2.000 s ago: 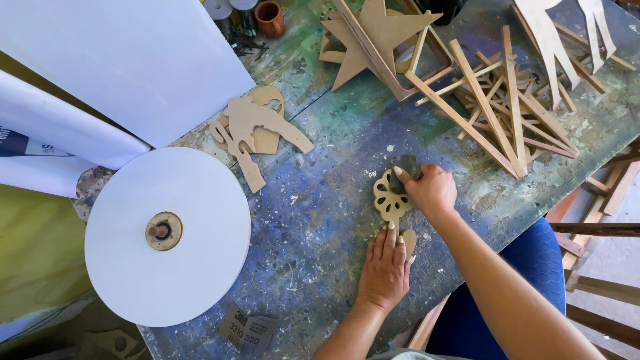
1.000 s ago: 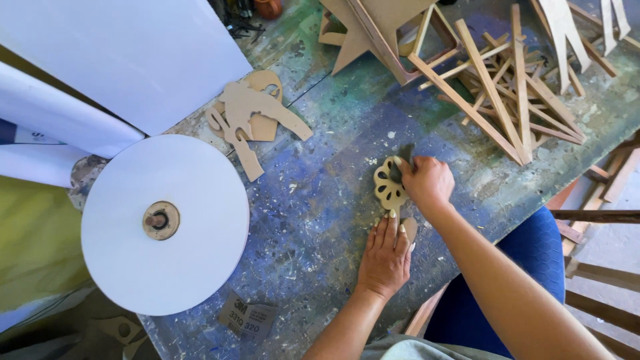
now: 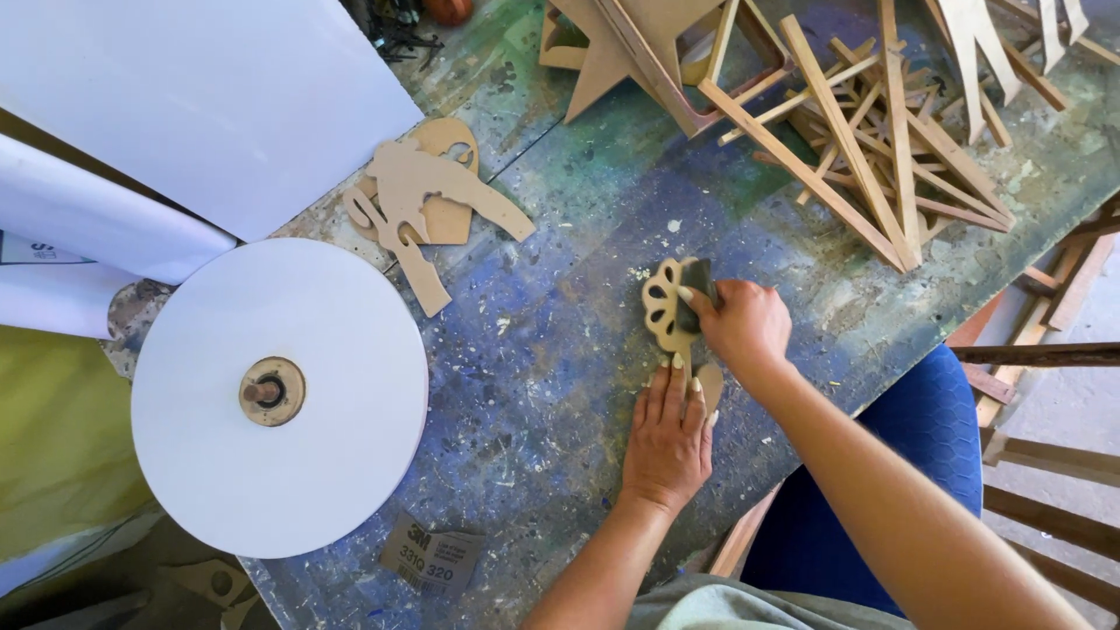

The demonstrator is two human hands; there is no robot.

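Observation:
A flower-shaped cutout of thin wooden board [image 3: 662,302], with teardrop holes and a stem, lies flat on the paint-stained table. My left hand [image 3: 669,433] lies palm down over its stem, fingers stretched towards the petals. The stem's lower part is hidden, and a rounded leaf [image 3: 710,385] shows beside the fingers. My right hand [image 3: 744,324] holds a dark piece of sandpaper [image 3: 697,293] against the right side of the petals, thumb on top. Another sheet of sandpaper [image 3: 430,556], printed side up, lies near the table's lower edge.
A large white disc on a spindle [image 3: 328,464] stands at left, near white panels [image 3: 201,96]. Figure-shaped board cutouts [image 3: 420,192] lie above it. A star cutout [image 3: 634,52] and a pile of wooden strips [image 3: 844,149] cover the upper right. A wooden chair [image 3: 1050,354] is at right.
My right hand and the sandpaper have shifted slightly over the petals, baring different parts of them. My left hand stays on the stem.

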